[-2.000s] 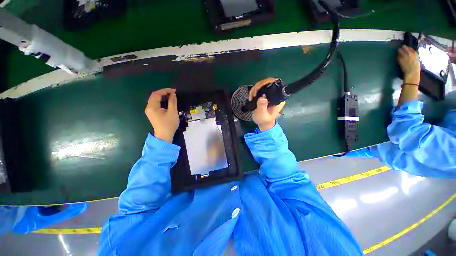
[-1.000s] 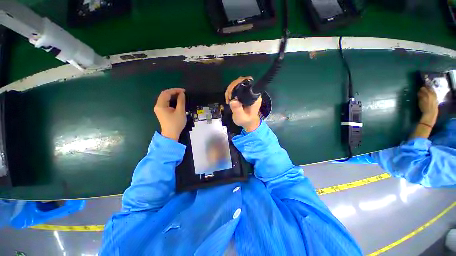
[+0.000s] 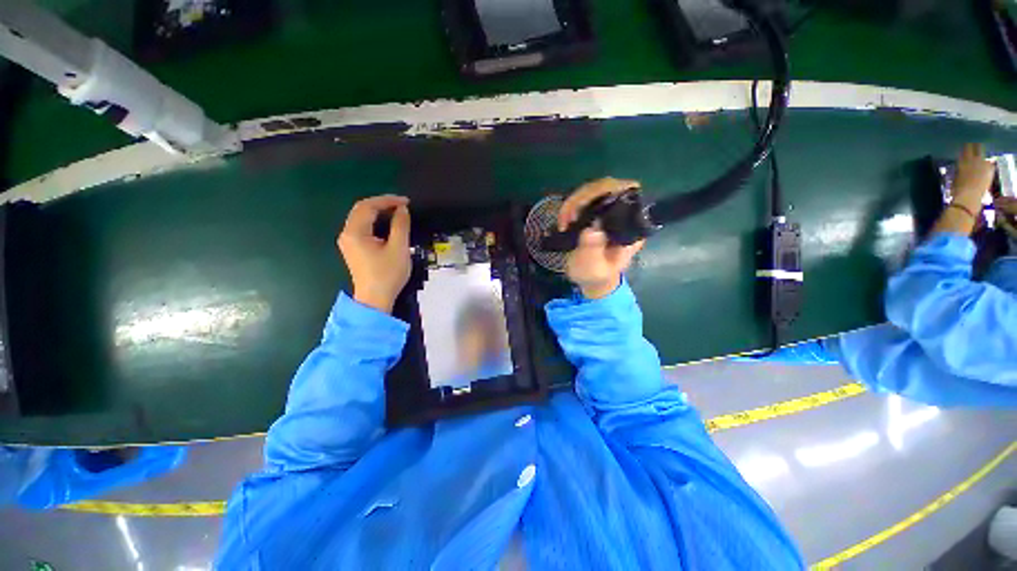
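Observation:
The open tablet unit (image 3: 463, 323) lies in a black tray (image 3: 530, 335) in front of me, its silver-white plate facing up. The circuit board (image 3: 452, 250) with yellow spots is at its top end. My right hand (image 3: 600, 236) is closed around the black electric screwdriver (image 3: 625, 216), tilted with its tip over the round screw dish (image 3: 546, 232) right of the tray. My left hand (image 3: 377, 251) is at the tray's upper left edge, fingertips curled near the thumb. Whether it pinches something tiny cannot be seen.
A thick black cord (image 3: 764, 139) curves up from the screwdriver. A black inline box (image 3: 784, 271) lies to the right. Other units in trays (image 3: 519, 61) stand beyond the white rail (image 3: 625, 103). A white pipe (image 3: 134, 100) is upper left. Another person's hands (image 3: 970, 184) work at far right.
My right hand with the screwdriver moved from the dish to the board's upper right corner, then back right over the dish. My left hand shifted slightly. The neighbour's hands moved.

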